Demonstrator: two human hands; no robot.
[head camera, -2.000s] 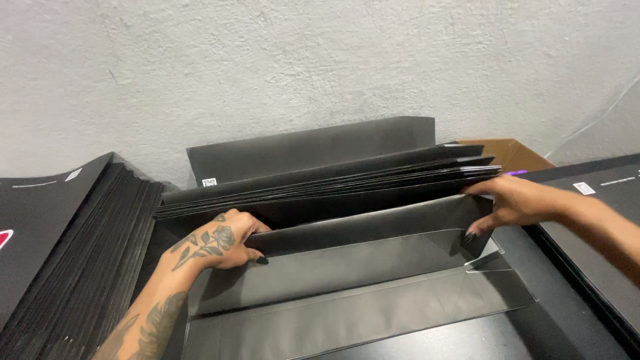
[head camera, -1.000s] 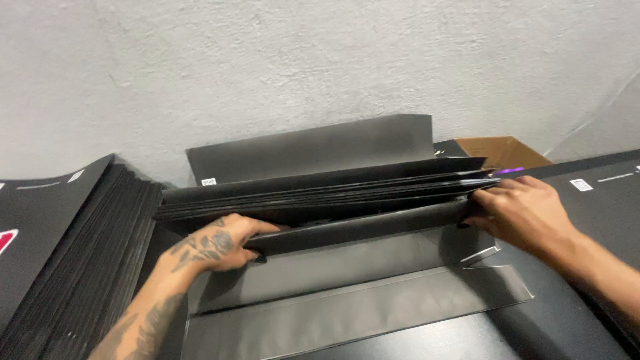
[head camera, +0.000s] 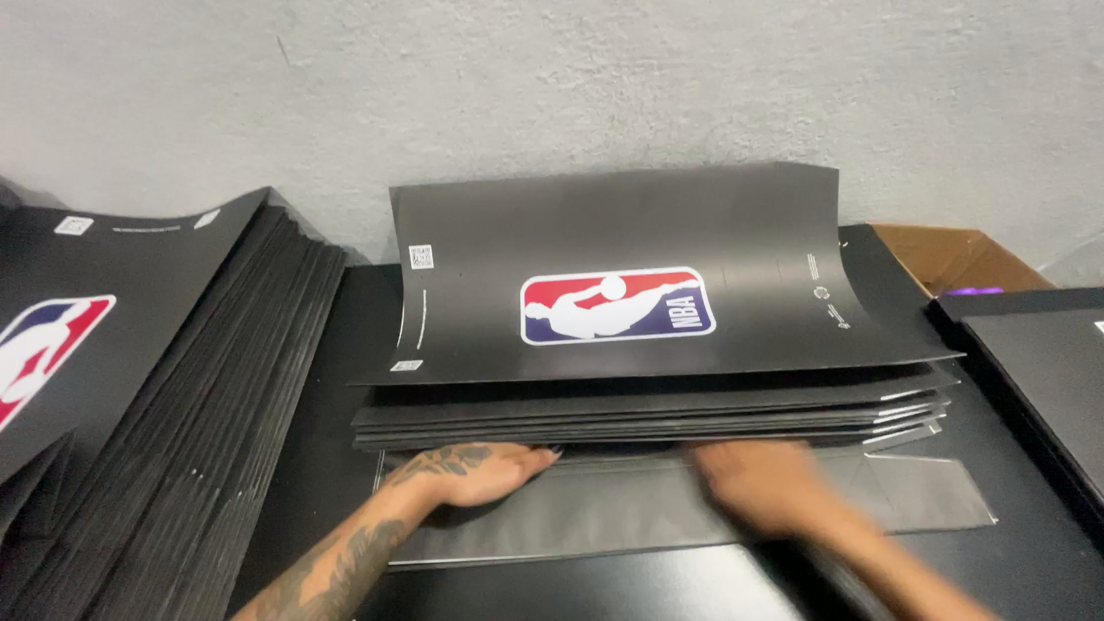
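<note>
A pile of black paper bags, folded flat (head camera: 647, 418), lies in the middle of the black table. Its top sheet (head camera: 759, 293) curves up against the wall and shows a printed NBA logo. My left hand (head camera: 483, 473), tattooed, rests at the front edge of the pile, fingers pointing right over a flat black panel (head camera: 621, 509). My right hand (head camera: 759, 483), blurred, is at the same edge farther right, with its fingertips hidden. Whether either hand grips paper cannot be told.
A tall stack of black folded bags (head camera: 216, 397) leans at the left. More black sheets (head camera: 1044, 345) lie at the right. Behind them stands an open cardboard box (head camera: 940, 254) with something purple inside. A rough grey wall (head camera: 552, 95) rises behind the table (head camera: 302, 466).
The raised black flap that both hands held earlier is folded down. The top sheet's logo has come into sight. My right hand has moved left, from the pile's right end to its front edge.
</note>
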